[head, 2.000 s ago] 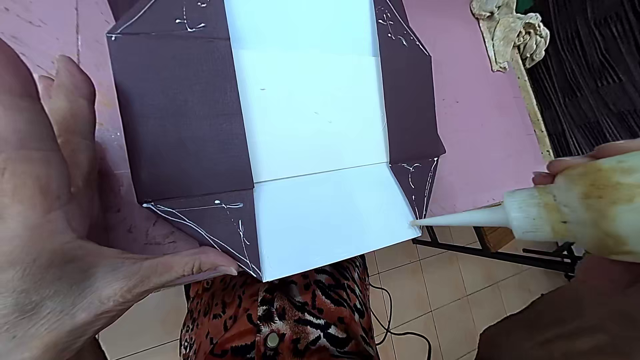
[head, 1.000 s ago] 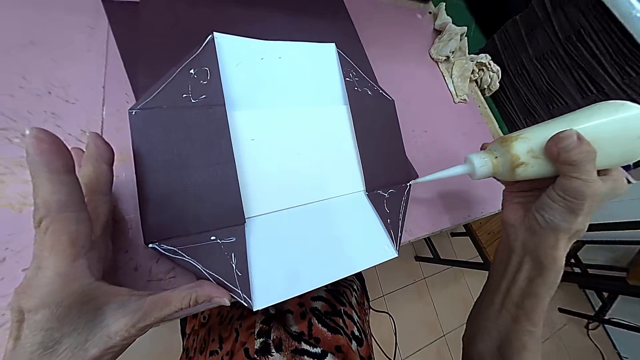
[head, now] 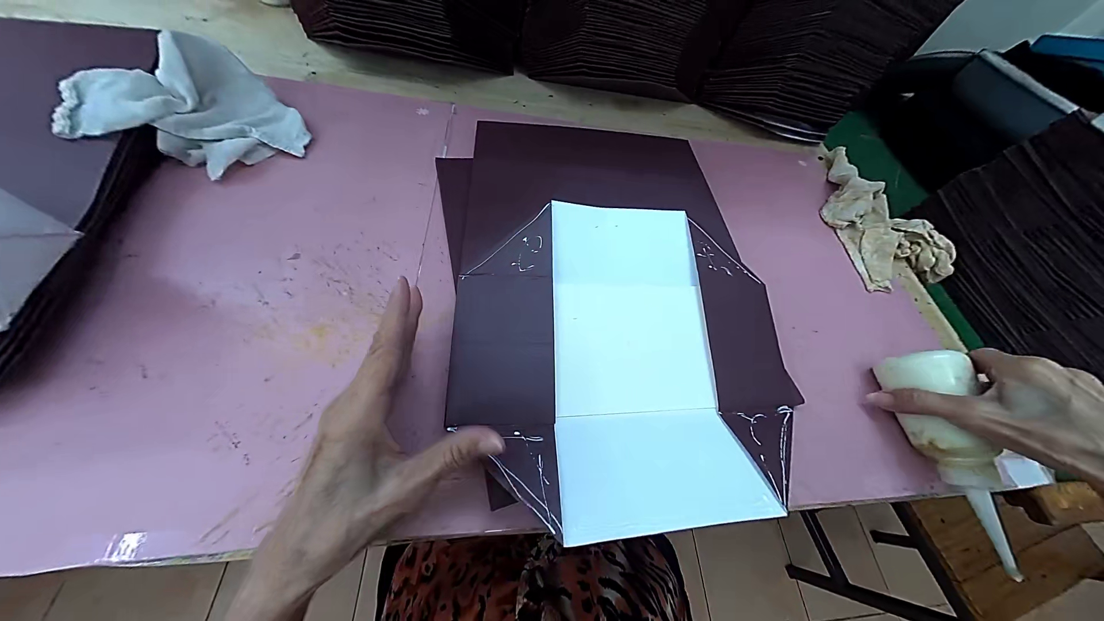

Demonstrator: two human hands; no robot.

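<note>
A folded paper sheet (head: 634, 345), white in its middle with dark side flaps, lies at the table's front edge. White glue lines mark its four corner folds. My left hand (head: 371, 466) is at its left side, fingers spread, the thumb at the lower left flap. Around a plastic glue bottle (head: 940, 414) my right hand (head: 1026, 405) is closed, at the right table edge, with the nozzle pointing down past the edge. Beneath the folded sheet are more dark sheets (head: 595, 164).
A pink-topped table (head: 216, 345) carries a white cloth (head: 216, 112) at back left and a stained cloth (head: 880, 224) at right. Dark paper stacks stand at the left (head: 60, 293), along the back (head: 604, 43) and at the right (head: 1026, 233). A wooden stool (head: 1026, 543) is below.
My right hand has moved the glue bottle away from the sheet's right corner, and its nozzle now points down. The view has shifted to take in more of the table.
</note>
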